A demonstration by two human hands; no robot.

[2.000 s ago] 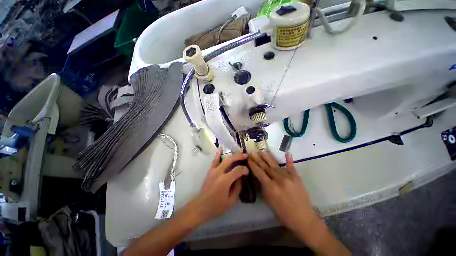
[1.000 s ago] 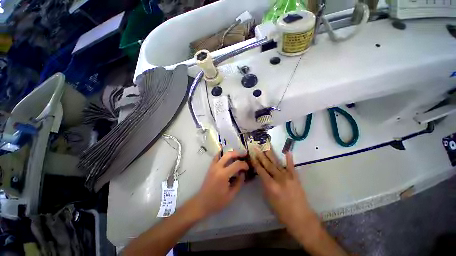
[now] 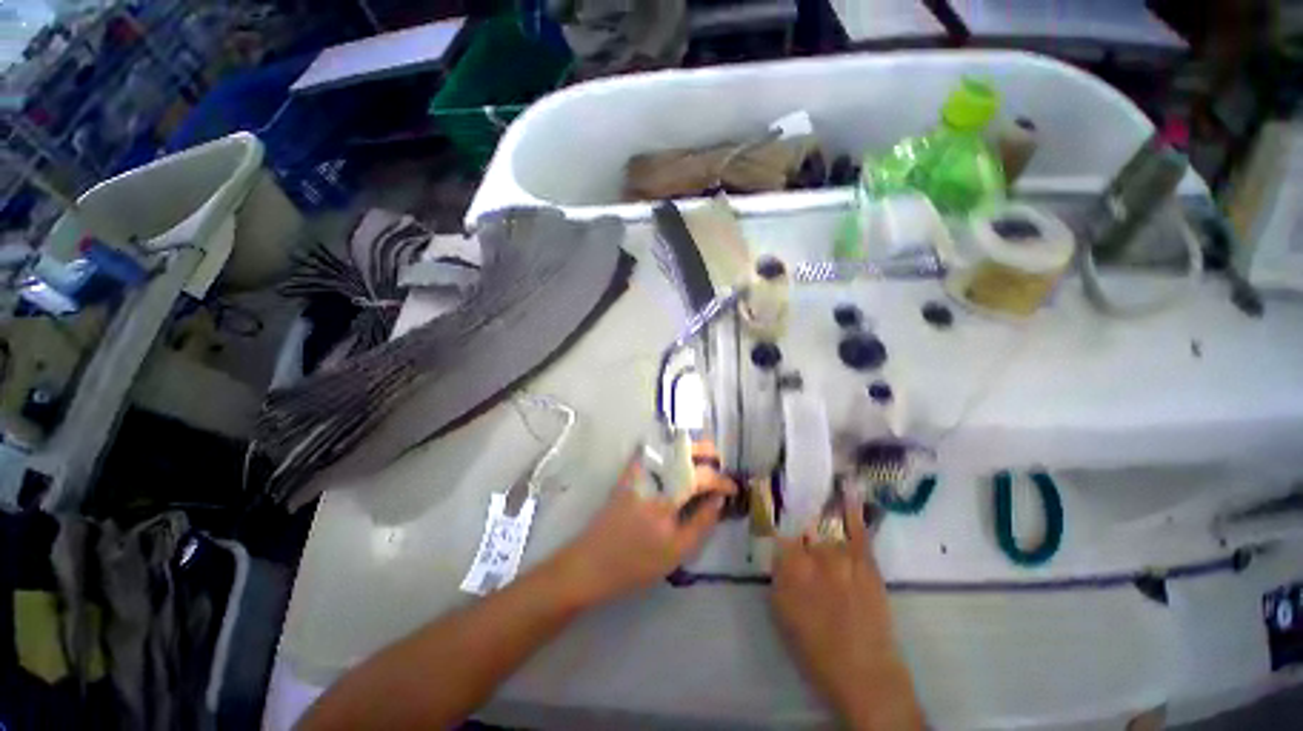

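The frame is blurred. My left hand (image 3: 646, 526) is left of the needle area of the white sewing machine (image 3: 1057, 374), with thumb and fingertips closed around the edge of a small dark fabric piece (image 3: 735, 500). My right hand (image 3: 832, 597) is in front of the needle area, fingertips bent down under the machine head; what they touch is hidden. A dark grey strip (image 3: 683, 260) shows behind the head's left end. A fanned bundle of grey strips (image 3: 479, 343) lies on the left tabletop. A white ticket (image 3: 502, 543) on a string lies between bundle and left hand.
Green scissor loops (image 3: 1029, 517) show under the machine arm. A thread spool (image 3: 1017, 257) stands on the machine top, with a green bottle (image 3: 955, 160) behind it. A white trough (image 3: 572, 143) runs behind, holding brown material. Dark cloth (image 3: 107, 614) hangs at lower left.
The view has tilted up, showing more of the trough. My left hand has shifted left, away from my right hand, leaving a gap between them. A dark grey strip now shows behind the head.
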